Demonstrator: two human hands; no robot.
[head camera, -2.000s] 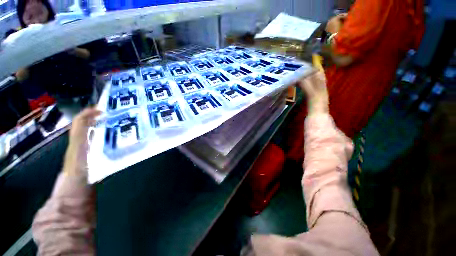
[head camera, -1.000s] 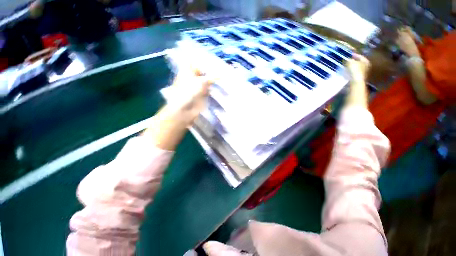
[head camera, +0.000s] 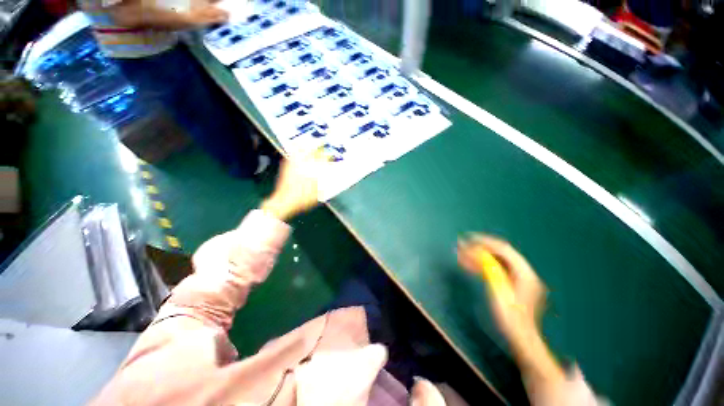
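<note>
A white carrier sheet (head camera: 348, 173) with rows of black-and-white display modules (head camera: 349, 109) lies flat on the green bench, at upper middle. Its nearest part is bare white. My left hand (head camera: 302, 184) is at the sheet's near left corner, fingers over the edge beside a module; it appears to grip the sheet, though the underside is hidden. My right hand (head camera: 506, 285) is slightly blurred above the green bench at lower right, fingers bent and apart, with a yellow finger cot and nothing visible in it.
Another loaded sheet (head camera: 256, 36) lies beyond, touched by a person's hand (head camera: 208, 14). The bench (head camera: 444, 230) has a pale rail (head camera: 548, 162) on its right. Grey-white bagged bundles (head camera: 111, 258) stand low at left. Yellow-black tape (head camera: 157, 202) marks the floor.
The view has swung left, away from the thick stack and the person in red. The loaded sheet held in both hands is no longer raised in view; my right hand is now empty.
</note>
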